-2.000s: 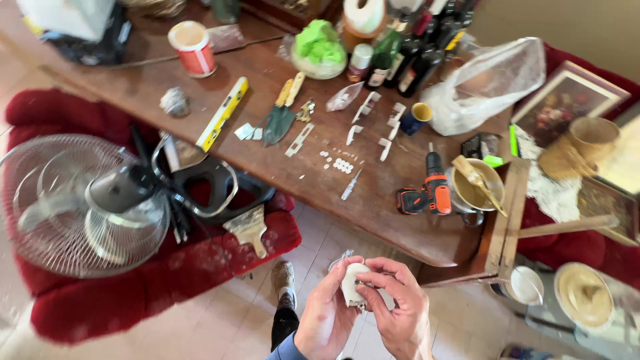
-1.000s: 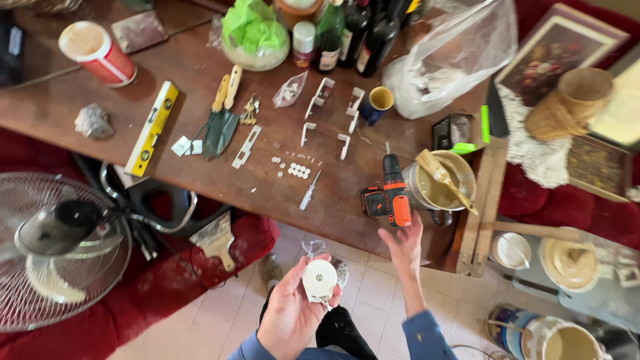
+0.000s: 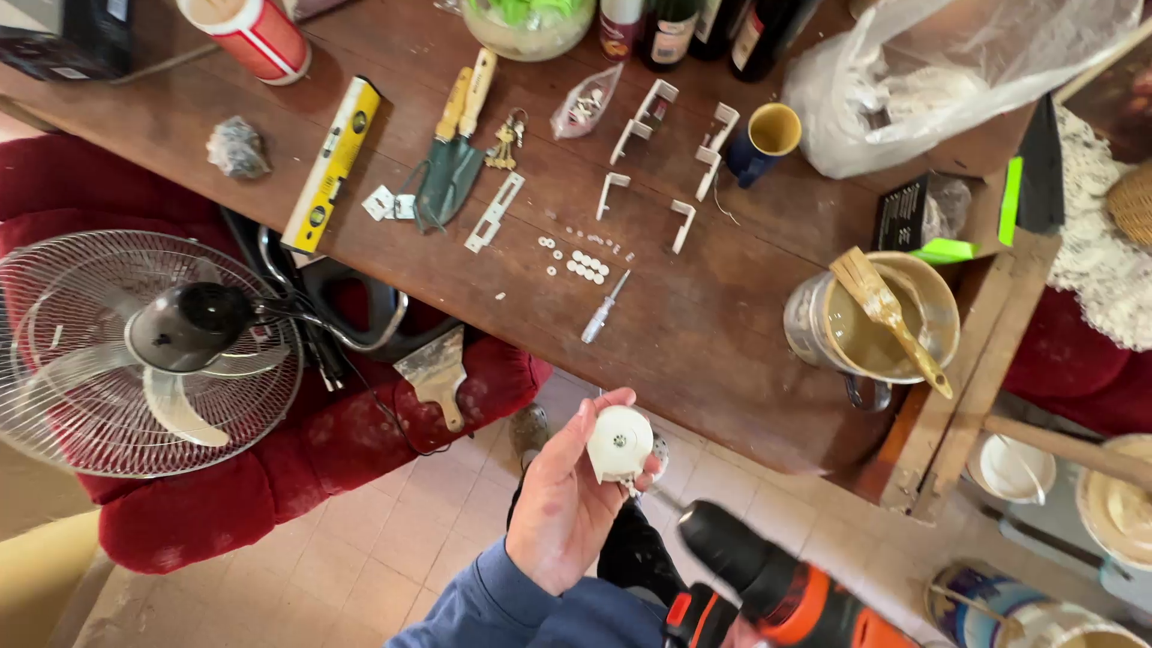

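Note:
My left hand point(image 3: 567, 495) holds a round white plastic housing point(image 3: 621, 441) with a small dark pattern at its centre, beyond the table's front edge. An orange and black cordless drill point(image 3: 774, 585) is held by my right hand point(image 3: 740, 630), mostly hidden at the bottom edge. The bit points up and left towards the lower rim of the housing; whether it touches cannot be told. On the wooden table point(image 3: 504, 333) lie a small screwdriver point(image 3: 605, 308), white round caps point(image 3: 588, 267), white angled brackets point(image 3: 643, 117) and a slotted metal plate point(image 3: 495, 212).
A yellow spirit level point(image 3: 333, 166), trowels point(image 3: 454, 171), keys point(image 3: 507, 139) and a blue mug point(image 3: 763, 144) are on the table. A metal pot point(image 3: 810, 319) with a paintbrush point(image 3: 891, 315) stands right. A fan point(image 3: 148, 351) and scraper point(image 3: 436, 376) are at left.
The drill lay on the table in both earlier frames, with my right hand at it one second ago. Now my right hand has it off the table, beside the housing.

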